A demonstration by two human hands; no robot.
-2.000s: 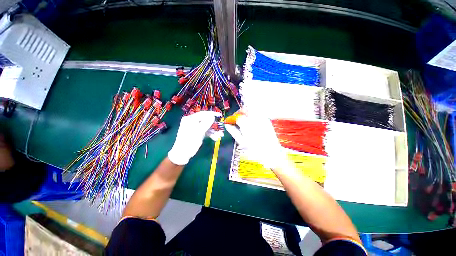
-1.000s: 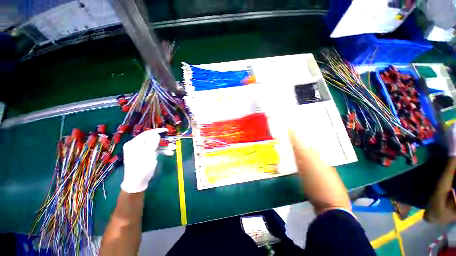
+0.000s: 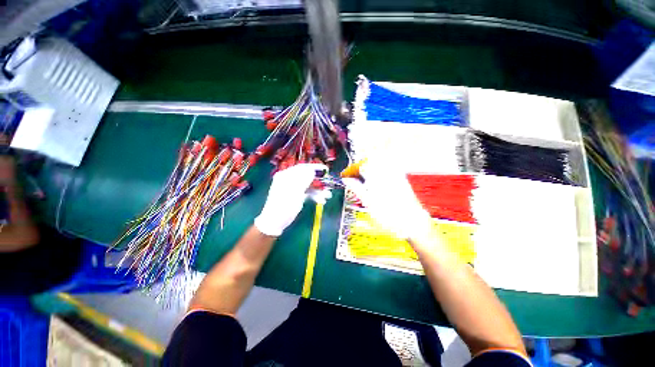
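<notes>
My left hand (image 3: pixel 284 198), in a white glove, holds a small red connector housing (image 3: pixel 317 184) at its fingertips, beside the tray's left edge. My right hand (image 3: pixel 384 197), also white-gloved with an orange fingertip, is close to the right of the housing, fingers pinched; a thin lead seems to run between the hands, its colour unclear. The white wire tray (image 3: pixel 531 236) holds blue wires (image 3: pixel 409 106), black wires (image 3: pixel 521 158), red wires (image 3: pixel 449 196) and yellow wires (image 3: pixel 373 238). My right hand and wrist cover part of the red and yellow bundles.
Wired connectors lie in a pile (image 3: pixel 188 201) at left and another (image 3: pixel 305 140) by the metal post (image 3: pixel 327 64). More pigtails (image 3: pixel 625 215) lie right of the tray. A vented metal box (image 3: pixel 64 93) stands far left. A person's arm (image 3: pixel 18 215) shows at the left edge.
A second ago my right hand was over the tray near the blue and black wires; it is now back beside my left hand. The view has swung back left.
</notes>
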